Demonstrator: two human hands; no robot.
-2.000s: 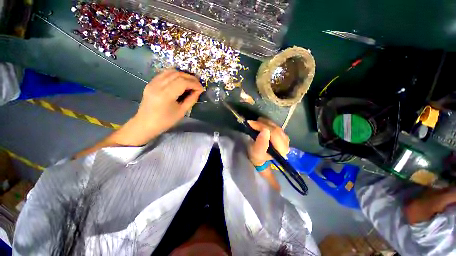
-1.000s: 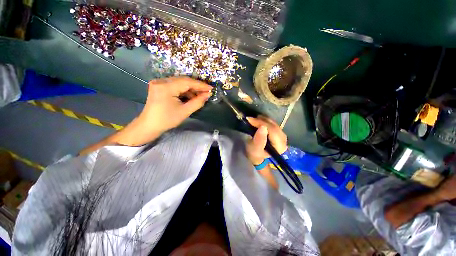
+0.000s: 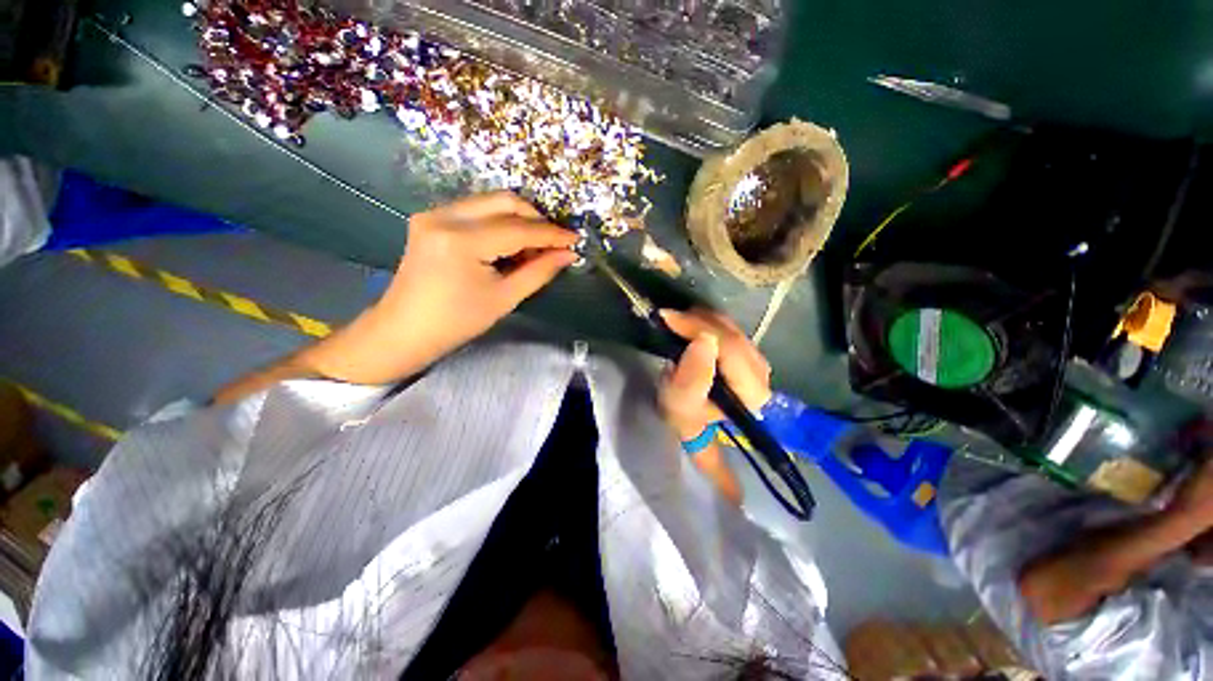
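My left hand (image 3: 466, 279) pinches a tiny component (image 3: 580, 245) between thumb and forefinger, just below the heap. My right hand (image 3: 716, 366), with a blue band at the wrist, holds a black soldering iron (image 3: 761, 436). The iron's thin metal shaft points up-left and its tip is at or very near the component; contact is too small to tell. A long heap of small loose parts (image 3: 532, 140) lies beyond my left hand, dark red at the left and gold-white at the right. A thin pale wire (image 3: 286, 153) runs to my left hand.
A clear blister tray (image 3: 665, 60) lies behind the heap. A tan tape roll (image 3: 712, 220) stands right of it. Tweezers (image 3: 942, 96) lie beyond. A black fan (image 3: 871, 326) with a green label and an orange fitting (image 3: 1144, 322) are at right. Another person's arm (image 3: 1091, 565) is at lower right.
My left hand has moved right to the iron's tip and closed its fingertips on the tiny component. My right hand has barely moved. The other person's arm at lower right has shifted.
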